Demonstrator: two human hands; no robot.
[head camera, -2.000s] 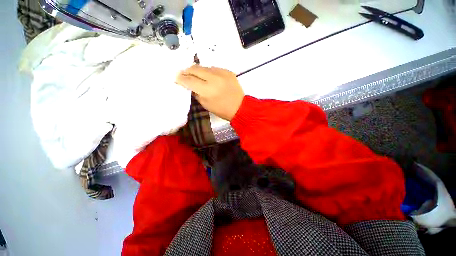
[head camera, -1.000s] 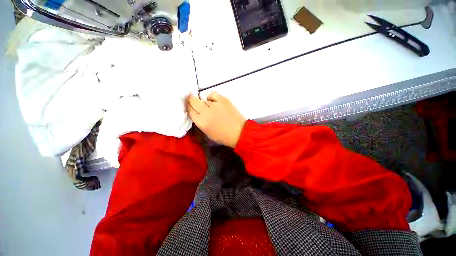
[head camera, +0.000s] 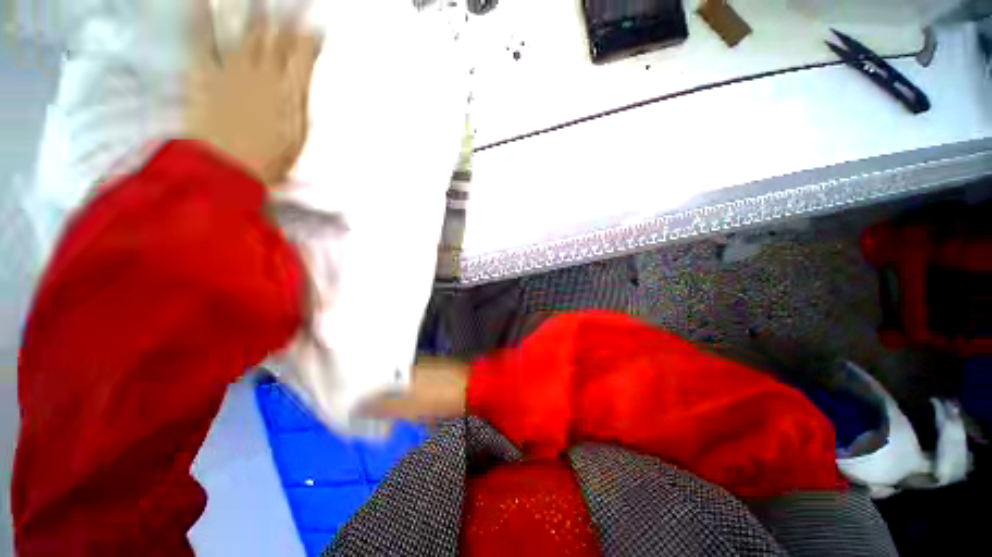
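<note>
The white fabric (head camera: 364, 185) lies on the machine table and hangs over its front edge towards my lap. A strip of tan checked fabric (head camera: 453, 223) shows along its right side. My left hand (head camera: 252, 93), blurred, lies spread on the fabric at the upper left; whether its fingers grip cloth cannot be told. My right hand (head camera: 419, 394), also blurred, holds the lower end of the white fabric near my lap, below the table edge. The machine's needle area is mostly out of view at the top.
A phone (head camera: 634, 27), a small brown piece (head camera: 723, 20) and black thread snips (head camera: 881, 72) lie on the table. A measuring strip (head camera: 696, 212) runs along the front edge. A blue crate (head camera: 326, 462) is below left. A white item with blue inside (head camera: 876, 430) is at lower right.
My left hand has come into view on the fabric at the upper left. My right hand has moved down towards my lap with the fabric's end. The fabric is stretched lengthwise, and the crate now shows.
</note>
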